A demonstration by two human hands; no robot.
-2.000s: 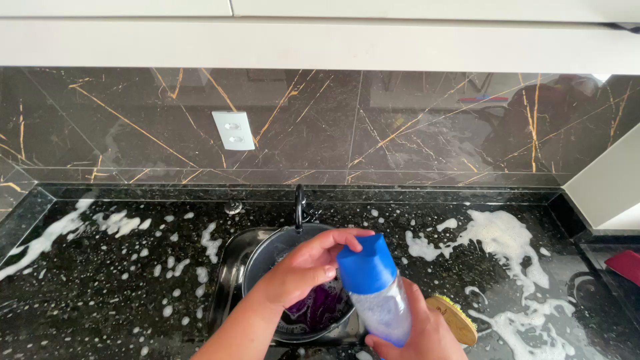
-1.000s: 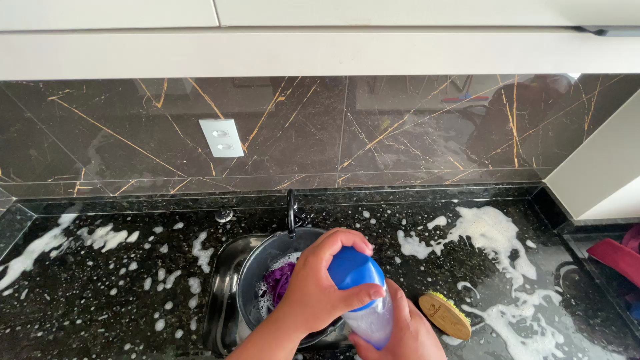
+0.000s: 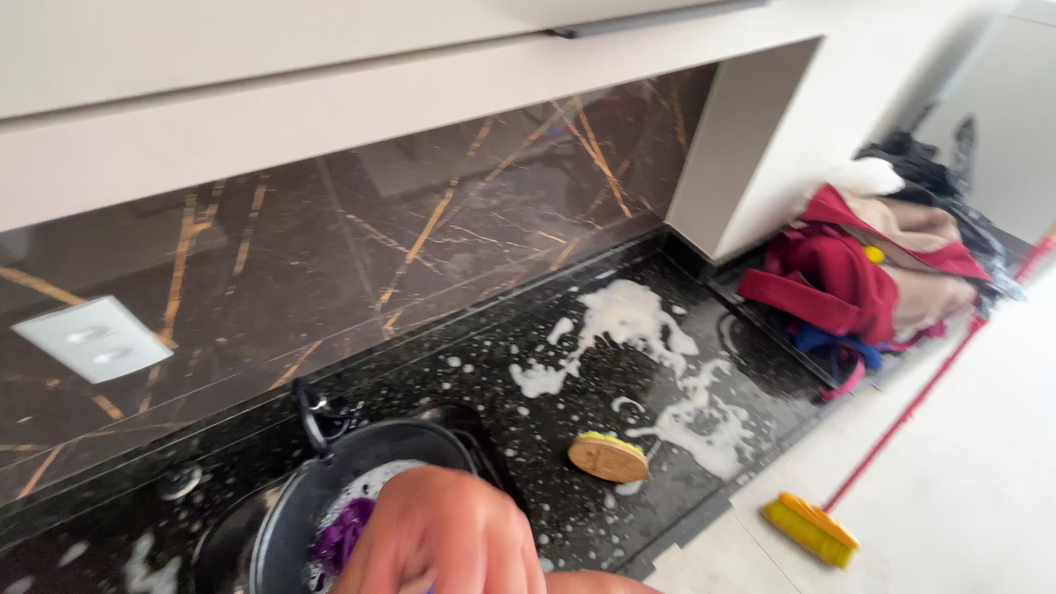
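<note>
My left hand (image 3: 450, 532) is blurred at the bottom middle, in front of the right side of a dark basin (image 3: 289, 495), with its fingers curled over something mostly hidden; only a small bluish bit shows beneath them. Of my right hand just a strip of skin (image 3: 598, 582) shows at the bottom edge, and its fingers are out of sight. Inside the basin, purple cloth (image 3: 342, 536) lies in suds. A wooden scrub brush (image 3: 609, 459) with yellow-green bristles rests on the black stone counter, right of the basin.
The basin sits in the sink by a black faucet (image 3: 312, 421). White foam (image 3: 631, 318) is spread over the counter. Red and beige fabric items (image 3: 858, 289) are heaped at the right end. A broom with yellow bristles (image 3: 813, 528) and a red handle stands on the floor.
The view has swung right, bringing the fabric heap and broom into sight. The blue-capped bottle, held in both hands before, is now almost wholly out of sight.
</note>
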